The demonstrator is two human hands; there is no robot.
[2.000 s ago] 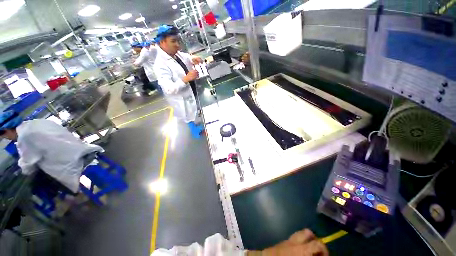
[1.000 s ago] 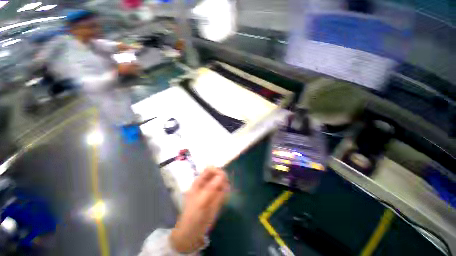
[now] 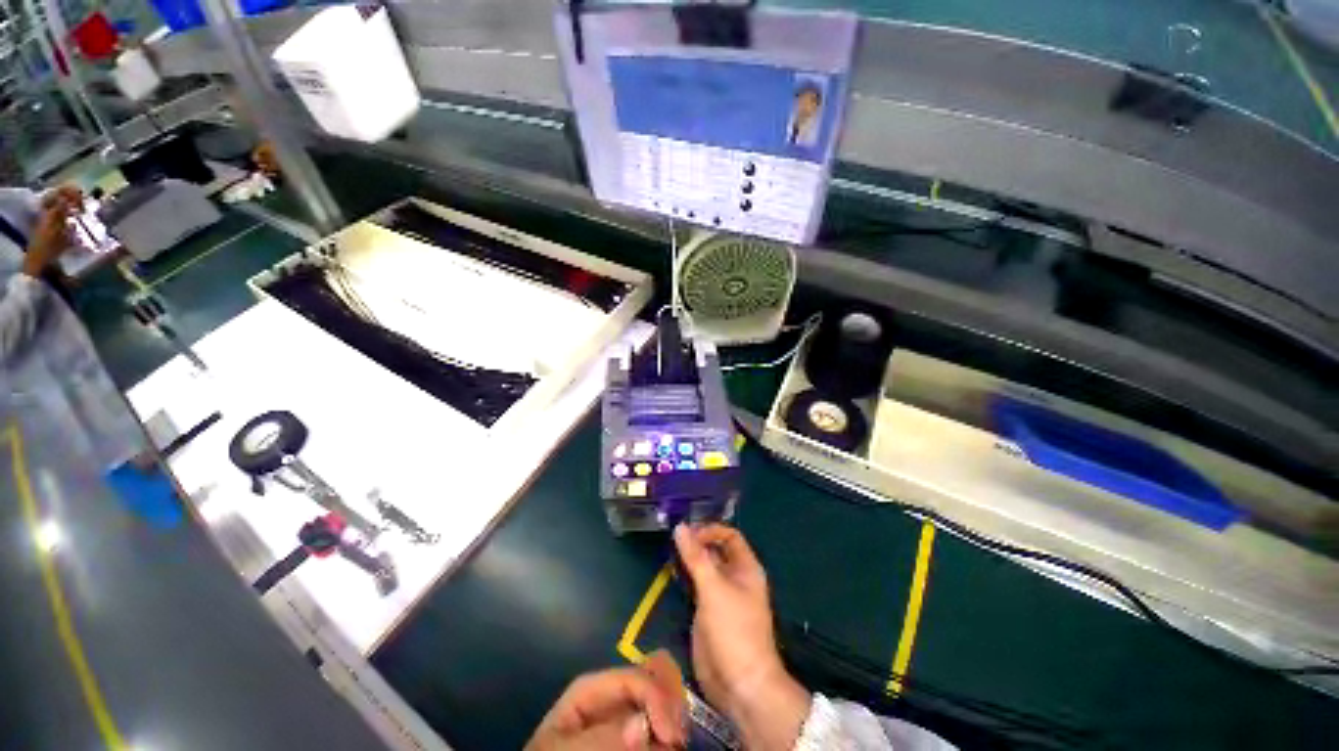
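Note:
The grey-purple tape dispenser (image 3: 671, 455) stands on the green mat with its lit round buttons facing me. My right hand (image 3: 727, 602) is at its front, thumb and fingertips close together at the opening. A small dark strip shows at these fingertips; I cannot tell if it is tape or cable. My left hand (image 3: 624, 707) is lower and to the left, cut off by the bottom edge, its fingers curled; what it holds, if anything, cannot be made out. Thin black cables (image 3: 852, 672) lie on the mat right of my right hand.
The left tray (image 3: 551, 393) holds black cables. On the white board (image 3: 441, 484) lie a black tape roll (image 3: 269, 440), a red-handled tool (image 3: 322, 534) and silver tools. A fan (image 3: 739, 286) stands behind the dispenser. The right tray (image 3: 969, 492) holds tape rolls and a blue bin (image 3: 1123, 462). A person stands at far left.
The view has swung right, onto the dispenser and right tray. My left hand has come from over the white board to the bottom centre. My right hand has appeared at the dispenser.

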